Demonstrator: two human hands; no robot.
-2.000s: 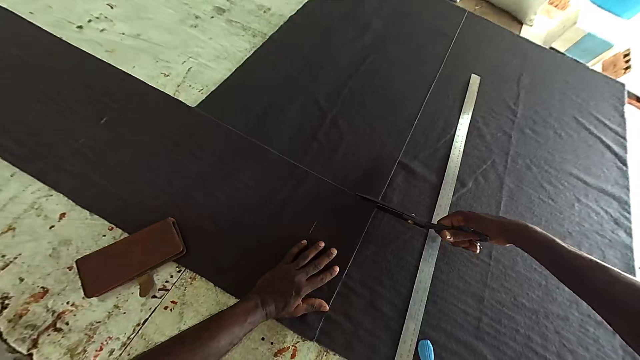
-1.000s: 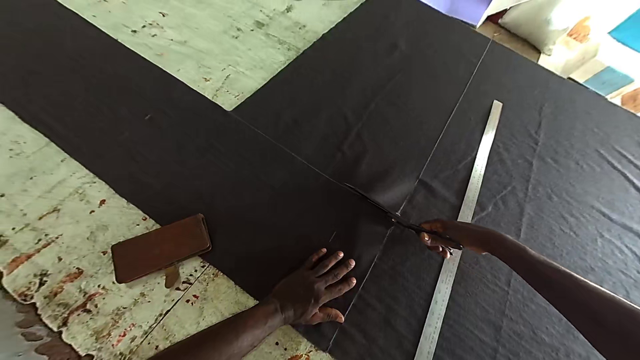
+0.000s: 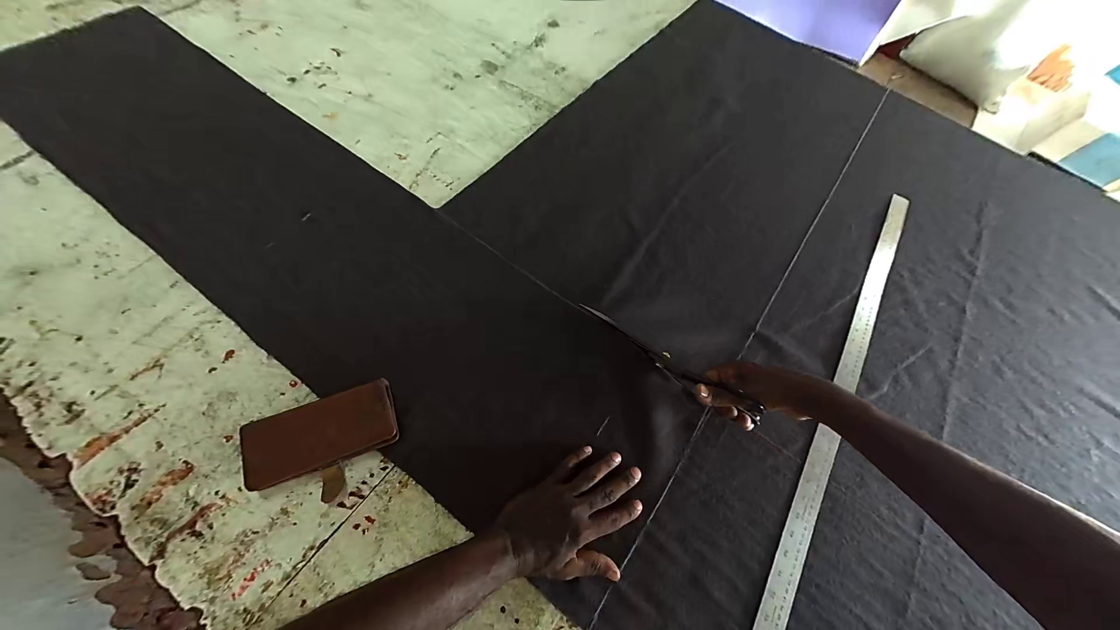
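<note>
Dark fabric lies spread over a worn, pale surface, with thin chalk lines across it. My right hand grips the handles of black fabric scissors; their blades lie along a chalk line and point up and left. My left hand rests flat on the fabric near its lower edge, fingers spread, beside a long chalk line. A long metal ruler lies on the cloth to the right, partly under my right forearm. Whether the lower blade is beneath the cloth is hard to see.
A brown leather phone case with a small tab lies at the left, overlapping the fabric edge. The pale tabletop is stained and has a ragged edge at lower left. Purple material and a pale, stuffed bag are beyond the far edge.
My right hand and the scissors have moved up and left along the chalk line, away from the ruler. My left hand stays flat on the cloth. The view has shifted.
</note>
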